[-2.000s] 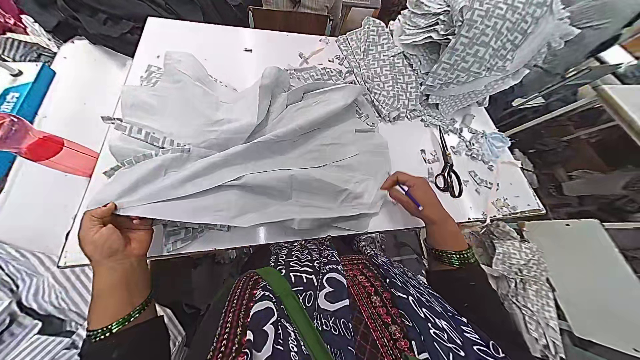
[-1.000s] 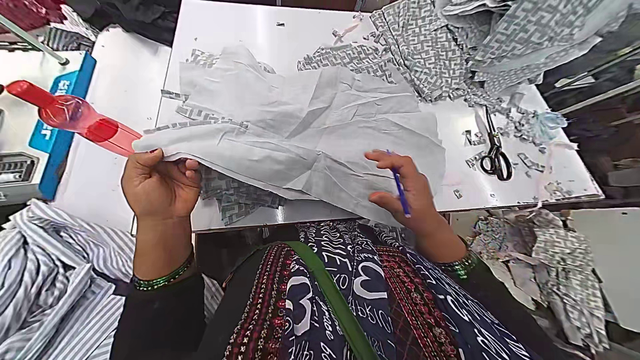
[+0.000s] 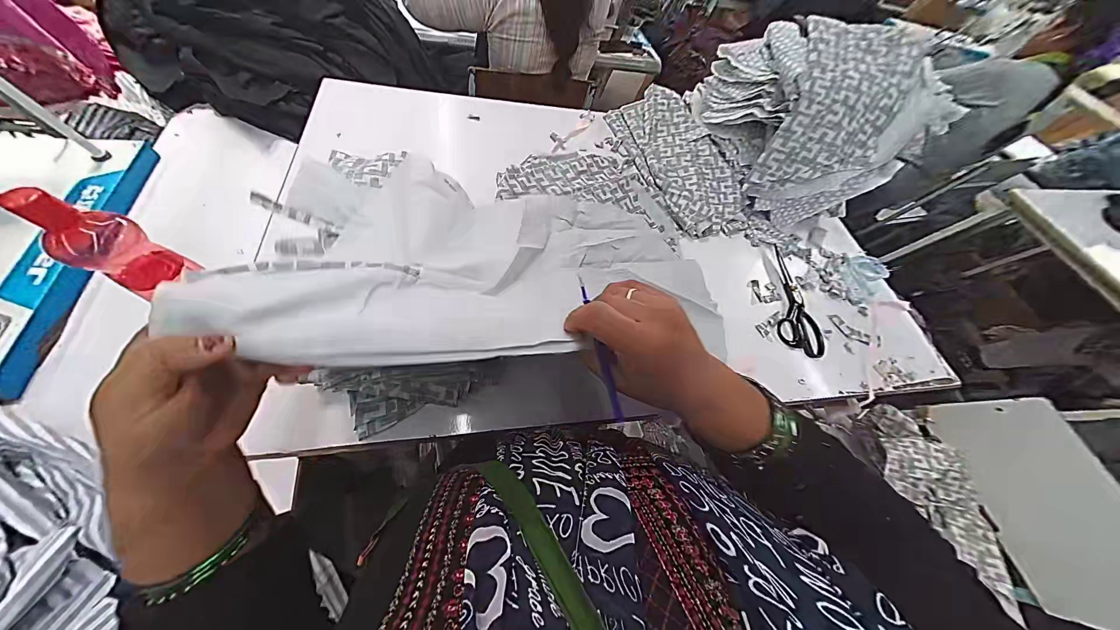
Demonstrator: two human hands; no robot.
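A pale grey fabric piece (image 3: 420, 306), its near edge straight and folded, lies across the white table. My left hand (image 3: 179, 398) grips its left end between thumb and fingers, lifted a little. My right hand (image 3: 643, 350) pinches the near edge farther right and also holds a blue pen (image 3: 607, 381), its tip pointing away from me. Grey-and-white patterned fabric (image 3: 394, 398) shows beneath the near edge. Black-handled scissors (image 3: 798, 324) lie to the right of my right hand, among small fabric scraps (image 3: 849, 328).
A stack of patterned fabric pieces (image 3: 831, 114) fills the table's back right. A red plastic bottle (image 3: 96, 241) lies at the left, by a sewing machine's blue-and-white body (image 3: 83, 254). Striped cloth (image 3: 44, 516) is at the lower left. A person (image 3: 525, 35) sits beyond the table.
My right hand was raised with fingers spread a second ago; now it grips the fabric's near edge. The fabric's near part has become a straight fold. The view has shifted.
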